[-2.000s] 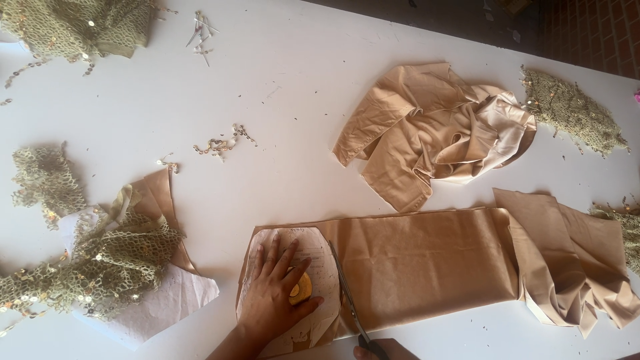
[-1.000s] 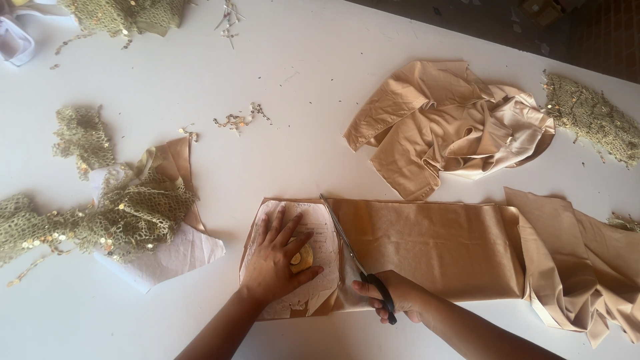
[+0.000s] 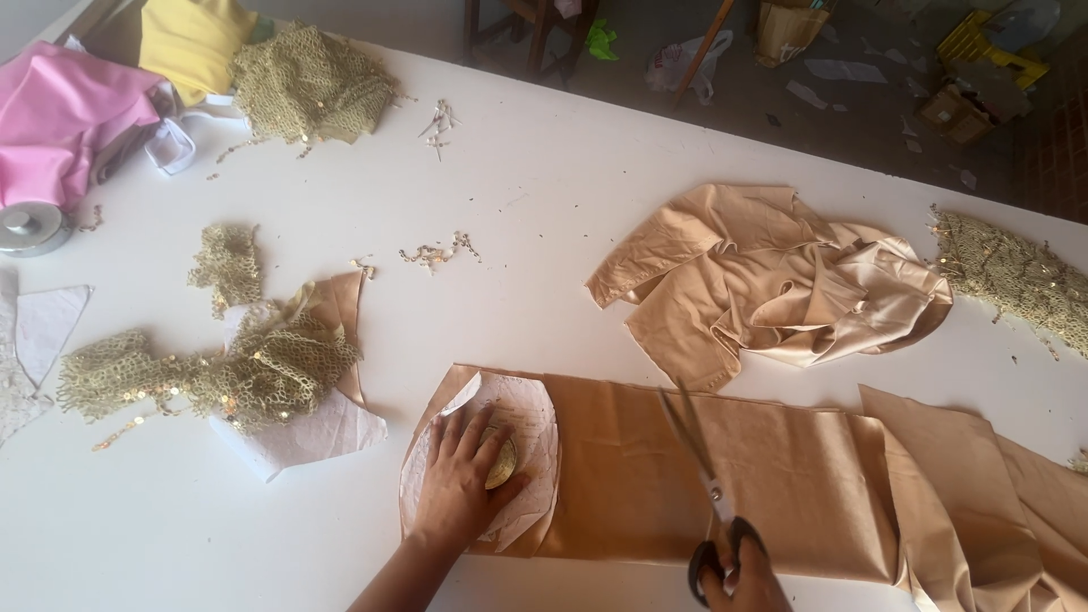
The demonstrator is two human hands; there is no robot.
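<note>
My left hand [image 3: 463,480] lies spread on a paper pattern piece [image 3: 531,416], its fingers against a round metallic weight [image 3: 501,459]. The pattern rests on the left end of a folded length of tan satin fabric [image 3: 629,467], whose loose part bunches at the right. In my right hand [image 3: 739,574] are black-handled scissors [image 3: 716,493]. Their blades are a little apart and point away from me, over the tan fabric to the right of the pattern. Whether they touch the cloth I cannot tell.
Crumpled tan satin [image 3: 765,280] lies beyond the folded length. Sequined green mesh [image 3: 272,365] sits over paper at left, with more mesh [image 3: 310,81] farther back and at far right [image 3: 1011,272]. Pins [image 3: 439,127], sequin strands [image 3: 438,253], pink cloth [image 3: 72,119], yellow cloth [image 3: 191,47] and a round metal weight [image 3: 32,225] are about.
My right hand with the scissors has moved right, away from the pattern's edge. My left hand stays on the pattern. The view has shifted, bringing in the pink and yellow cloths.
</note>
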